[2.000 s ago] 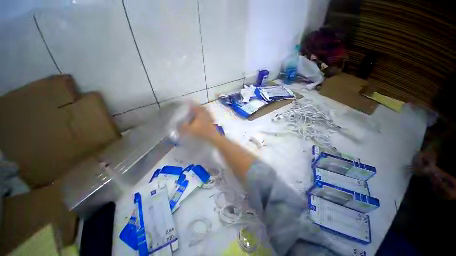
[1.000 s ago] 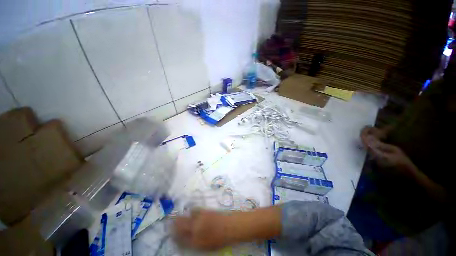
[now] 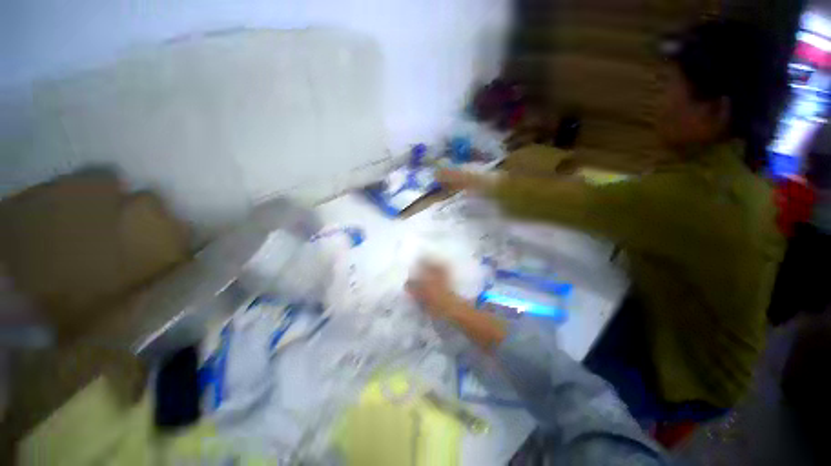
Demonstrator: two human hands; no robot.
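The frame is blurred. My right hand (image 3: 433, 289) reaches in from the lower right in a grey sleeve and is over the middle of the white table, left of the retail boxes (image 3: 528, 298). Its fingers are smeared, and I cannot tell whether it holds anything. My left hand is not in view. Blurred blue-and-white flat boxes (image 3: 214, 371) lie at the left. Pale cables lie faintly between them and my sleeve. Yellow paper (image 3: 392, 426) lies at the bottom centre.
A person (image 3: 702, 264) in an olive top sits at the right, one arm stretched across the table to the crumpled blue-white boxes (image 3: 401, 193) by the wall. A black phone (image 3: 178, 387), greyish clear trays (image 3: 187, 319) and brown cardboard (image 3: 82, 246) are at the left.
My right hand has moved up and to the right from the lower middle. The other person has leaned in and stretched an arm to the crumpled boxes. More yellow paper shows at the bottom.
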